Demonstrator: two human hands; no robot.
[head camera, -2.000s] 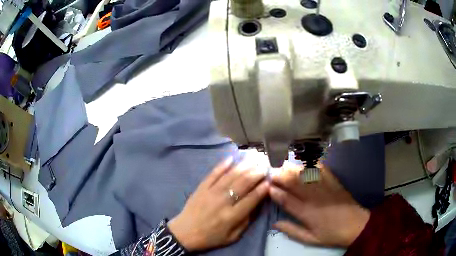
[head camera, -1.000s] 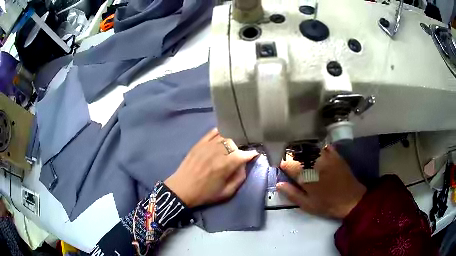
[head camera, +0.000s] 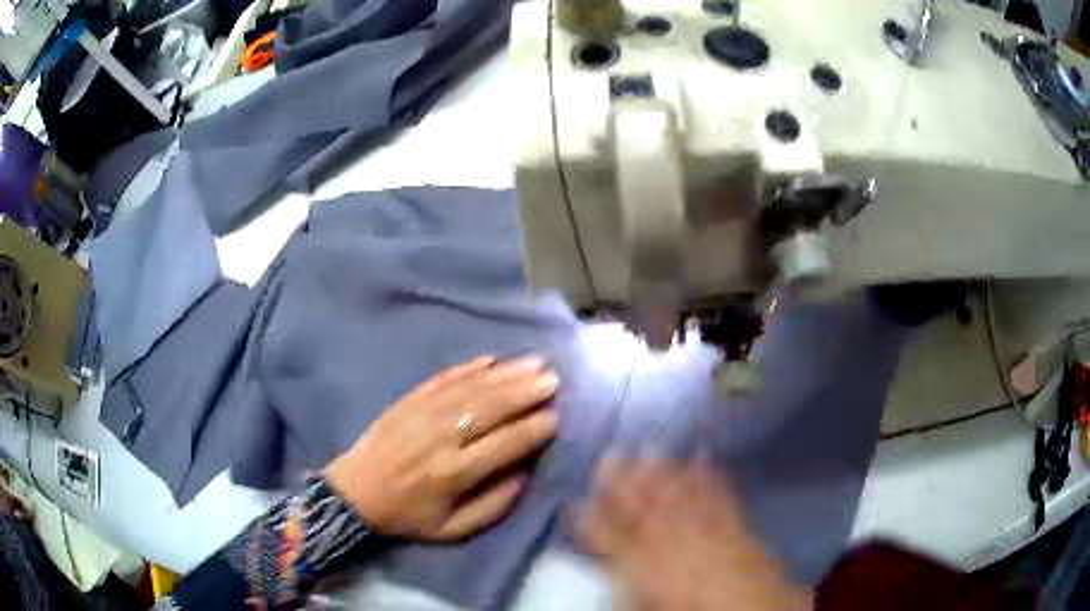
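Observation:
A grey-blue garment panel lies across the machine bed and runs under the head of the cream-white sewing machine. The cloth under the needle is brightly lit; the needle and presser foot cannot be made out in the glare. My left hand, with a ring, lies flat on the panel left of the needle area, fingers slightly apart. My right hand is blurred, on or just over the cloth in front of the needle; whether it grips cloth cannot be told.
A paler squarish cut piece lies on more grey cloth at the left. Crumpled grey panels lie at the far edge. A beige second machine stands far left. Black snips are at the right end. Yellow plastic shows below the left edge.
The panel now covers the bed plate in front of the needle and spreads further right. My left hand has moved left and lies flatter; my right hand has come nearer me, away from the needle.

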